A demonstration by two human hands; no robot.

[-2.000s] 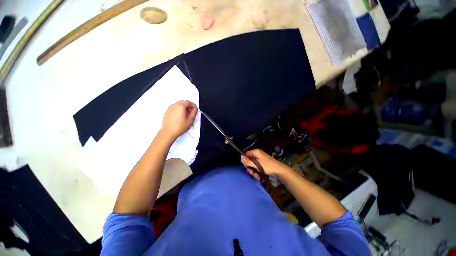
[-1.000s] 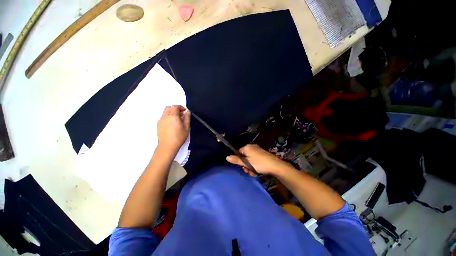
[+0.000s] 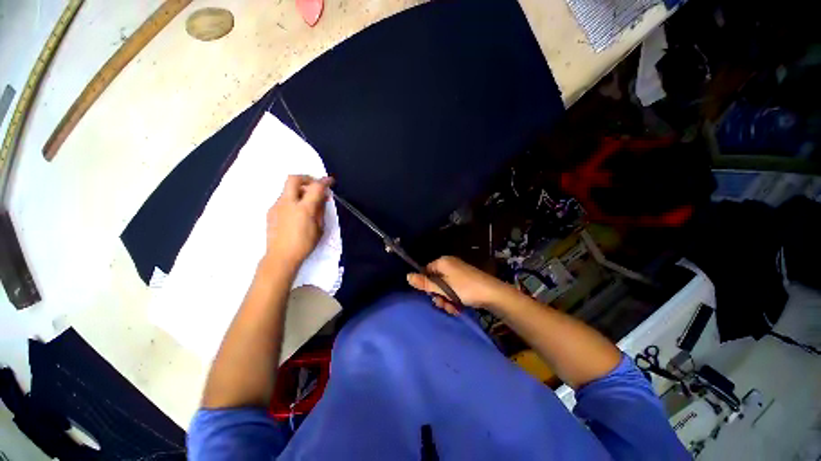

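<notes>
A white paper pattern piece (image 3: 239, 216) lies on dark garment fabric (image 3: 414, 99) on the pale table. My left hand (image 3: 299, 216) is on the paper near its right curved edge, with the fingertips pinched at the edge by the shears' tip. It cannot be seen clearly whether paper, cloth or both are pinched. My right hand (image 3: 455, 284) grips the handles of the long dark shears (image 3: 378, 233). The blades point up-left to the paper's edge and look nearly closed. The handles are partly hidden by my fingers.
Beyond the fabric lie a wooden ruler (image 3: 112, 72), an oval tan piece (image 3: 209, 24) and pink chalk (image 3: 310, 11). A yellow measuring strip (image 3: 34, 85) is at far left. Dark cloth pieces (image 3: 94, 396) lie lower left. A gridded sheet (image 3: 608, 18) is at upper right. A sewing machine (image 3: 711, 423) stands lower right.
The view has shifted, so the table items sit further up and left. Both hands keep their places at the paper's edge and on the shears, whose blades look more closed than at first.
</notes>
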